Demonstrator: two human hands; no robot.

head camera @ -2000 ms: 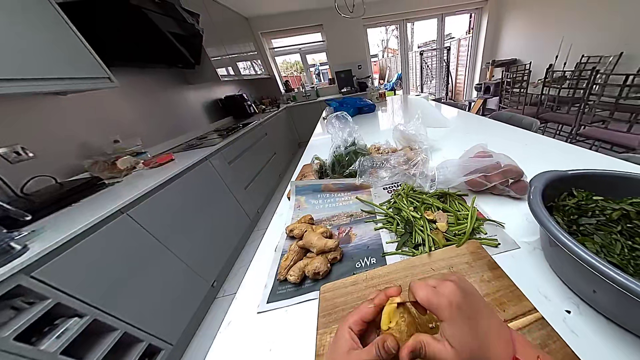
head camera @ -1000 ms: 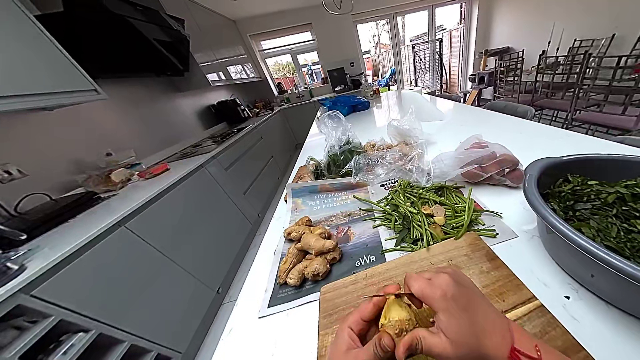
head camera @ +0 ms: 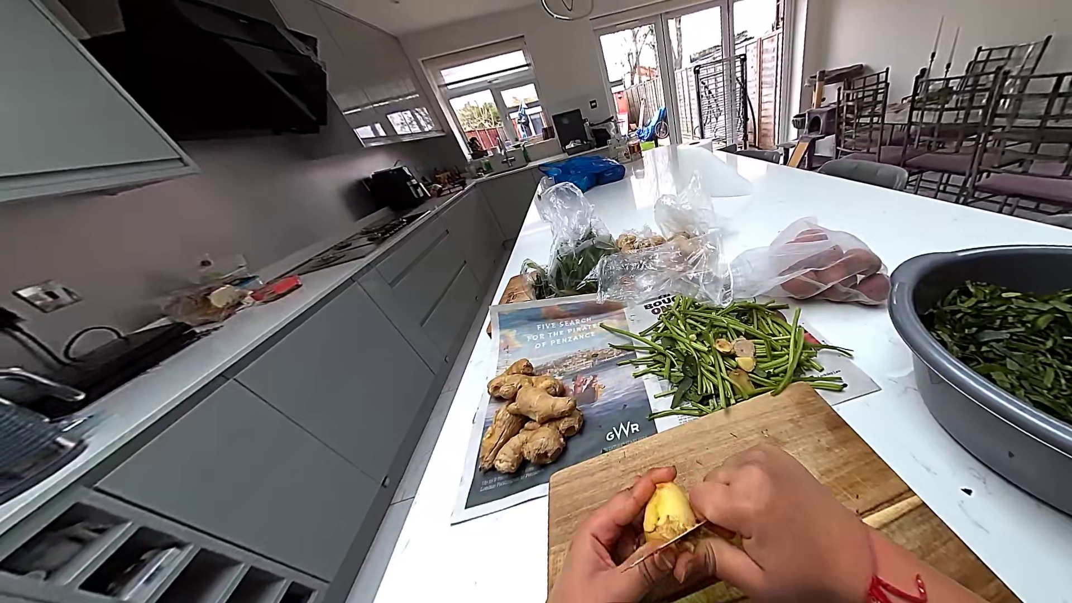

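Note:
My left hand (head camera: 615,536) holds a partly peeled piece of ginger root (head camera: 668,512) over the wooden chopping board (head camera: 720,435). In my right hand (head camera: 775,519) is a small knife (head camera: 662,546), its thin blade against the ginger's lower side; the handle is hidden in the fist. Beyond the board lies a heap of green stalks (head camera: 720,347) with small ginger trimmings (head camera: 744,353) on top. Unpeeled ginger roots (head camera: 536,410) are piled on a printed newspaper (head camera: 578,335) to the left of the board.
A grey basin (head camera: 963,385) of green leaves stands at right on the white worktop (head camera: 779,209). Behind the stalks are clear plastic bags (head camera: 662,272), a bag of reddish-brown vegetables (head camera: 829,264) and a blue bag (head camera: 582,170). Stacked chairs (head camera: 963,126) stand farther back.
The knife blade has moved from the ginger's top to its lower side. More bare yellow flesh faces the camera than two seconds ago.

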